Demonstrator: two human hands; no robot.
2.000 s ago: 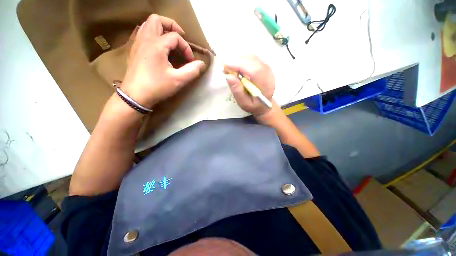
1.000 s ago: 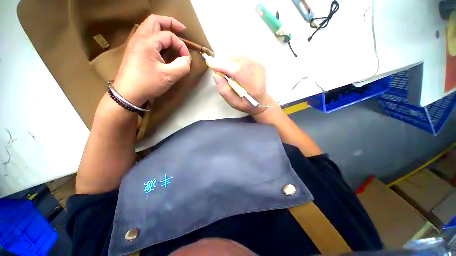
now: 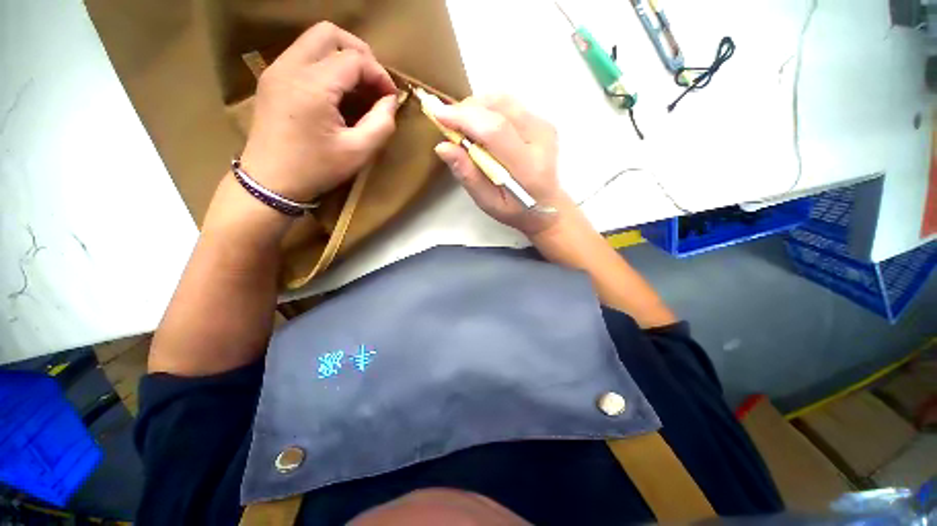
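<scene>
The brown bag (image 3: 154, 82) lies at the left and centre of the table. My left hand (image 3: 319, 113) pinches a small part of the bag at its edge; the fingers partly hide it. A narrow light-tan strap (image 3: 347, 221) hangs from under this hand towards the table's front edge. My right hand (image 3: 509, 154) holds the thread burner pen (image 3: 481, 157), with a cream-yellow handle and pale rear end. Its tip points up-left, close to my left fingertips. Whether it touches the bag is too small to tell.
A green-handled tool (image 3: 604, 68) and grey-blue snips (image 3: 660, 39) with a black cord loop lie at the back right. A thin pale wire (image 3: 797, 123) crosses the white table (image 3: 719, 144). Blue crates (image 3: 735, 226) stand below its right edge. Loose threads lie at the left.
The bag and tools appear shifted right in view. My right hand has moved up-left, bringing the pen tip to my left fingertips. More of the light-tan strap shows below my left hand.
</scene>
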